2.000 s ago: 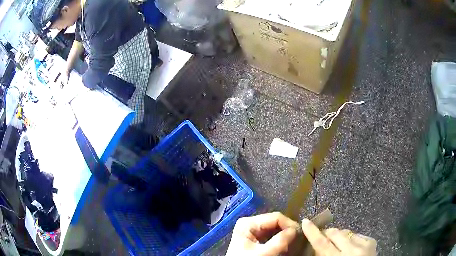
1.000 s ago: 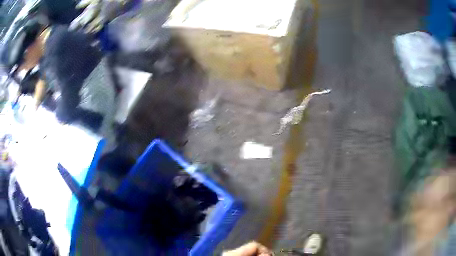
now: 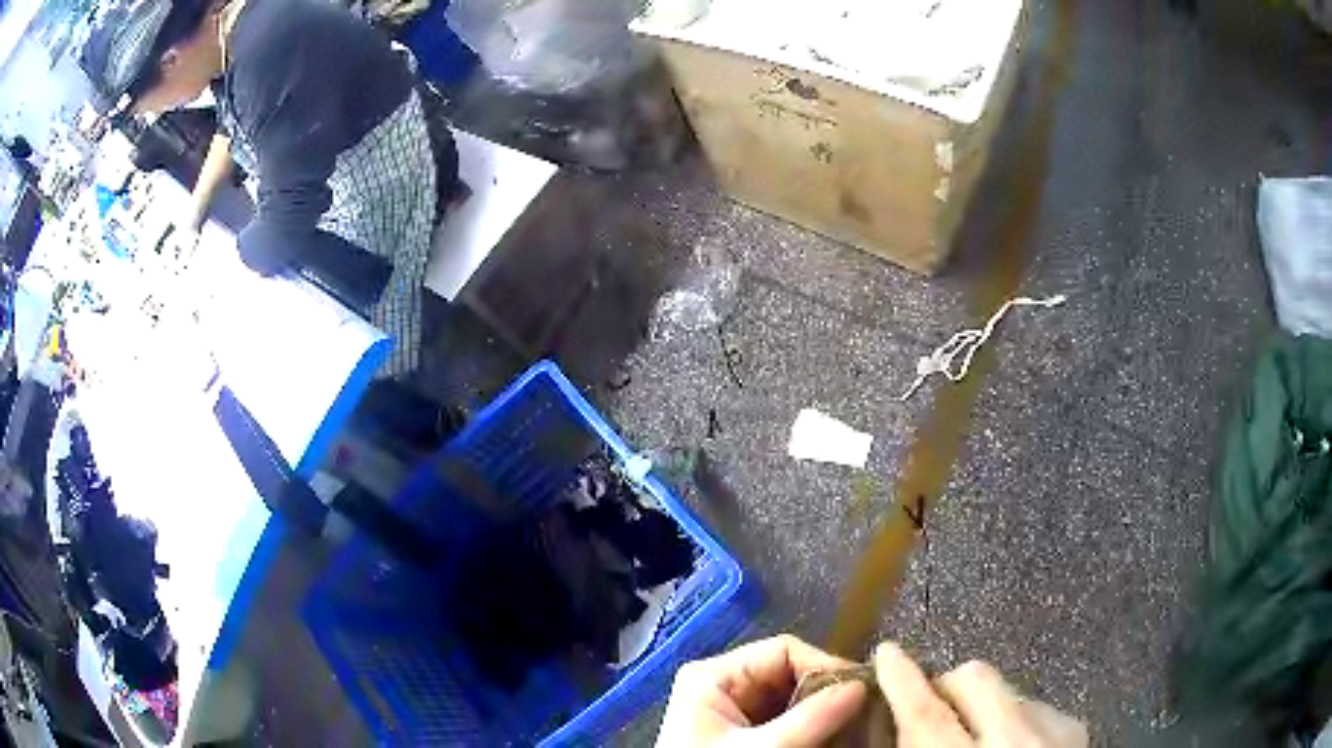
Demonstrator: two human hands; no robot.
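Note:
A small brown piece (image 3: 879, 716) shows between the fingertips of both hands at the bottom edge, mostly hidden by them. My left hand (image 3: 760, 699) pinches it from the left with thumb and forefinger, and a thin strand or edge shows near those fingertips. My right hand (image 3: 971, 704) holds it from the right, touching or nearly touching the left fingertips. Both hands are bare and cut off by the bottom edge. No needle can be made out clearly.
A blue crate (image 3: 716, 573) holds dark pieces at lower left. A white table (image 3: 314, 344) with a black strap stands left; a person (image 3: 314, 132) bends over it. A cardboard box (image 3: 818, 154) stands at top. White cord (image 3: 957, 351) lies on the floor; green sack (image 3: 1278, 512) right.
The view swung aside and came back. Another hand or arm blurred at the right edge one second ago is gone. Both hands are together again, and the brown piece sticks up less than two seconds ago.

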